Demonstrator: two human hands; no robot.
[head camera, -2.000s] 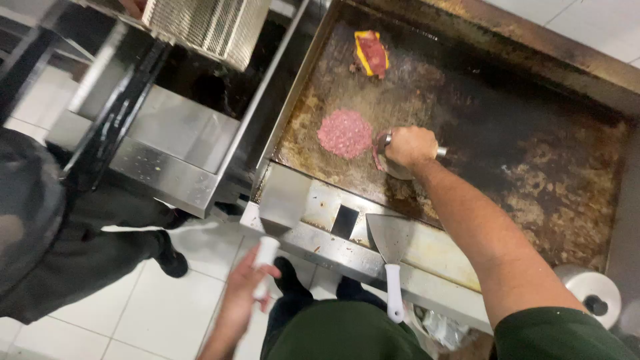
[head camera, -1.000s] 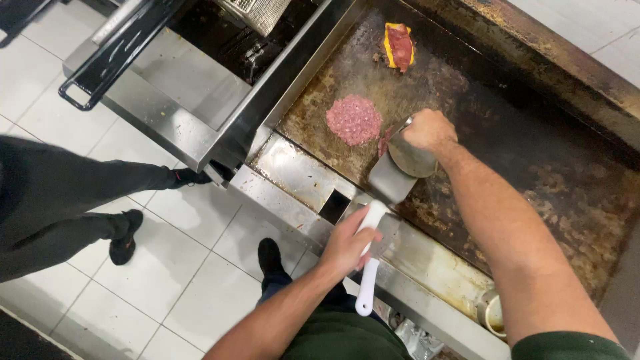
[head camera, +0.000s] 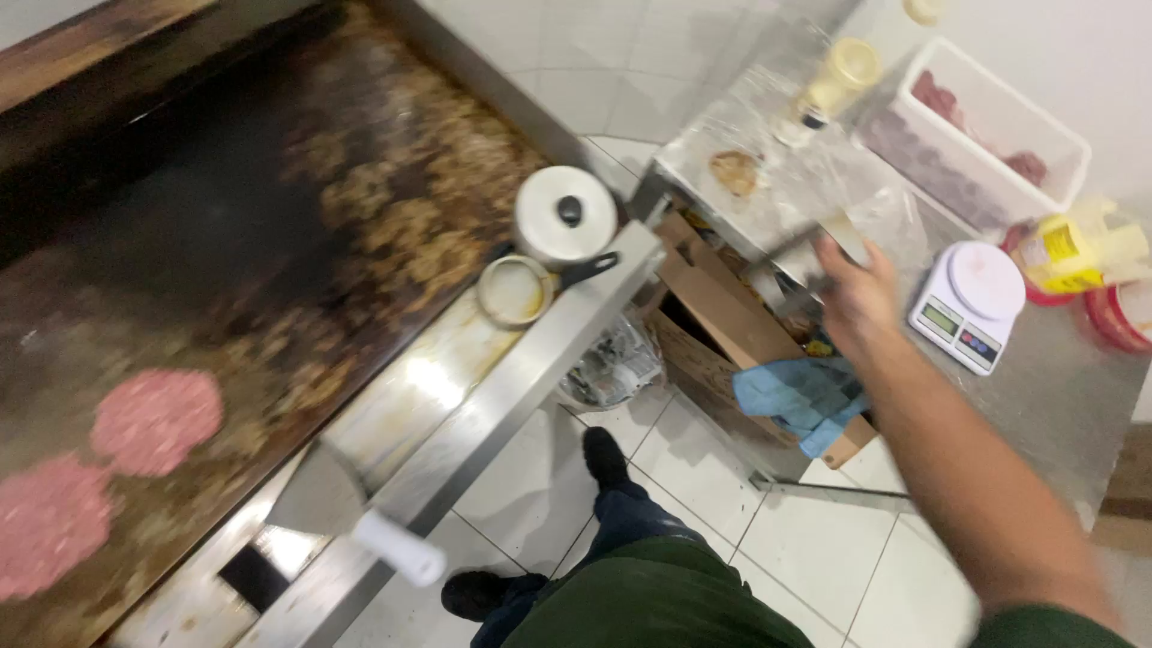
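My right hand (head camera: 855, 292) grips a blurred metal tool (head camera: 787, 270), perhaps a burger press, over the edge of the steel side table (head camera: 1048, 396). My left hand is out of view. Two flat raw meat patties (head camera: 157, 421) lie side by side on the griddle (head camera: 225, 297) at the lower left. A spatula with a white handle (head camera: 400, 544) rests on the griddle's front ledge, its blade (head camera: 319, 493) toward the patties. The kitchen scale (head camera: 967, 306) stands right of my right hand, and a white tub with meat (head camera: 976, 135) is behind it.
A lidded pot (head camera: 565, 214) and a small pan (head camera: 515, 291) sit at the griddle's front right corner. Under the side table are cardboard boxes (head camera: 720, 315) and a blue cloth (head camera: 801, 400). Squeeze bottles (head camera: 841, 72) stand at the back; a lined bin (head camera: 616, 360) is below.
The view has swung far right to the side table. My right hand has moved off the griddle with the metal tool. A second flat patty now shows. My left hand has left view; the spatula lies on the ledge.
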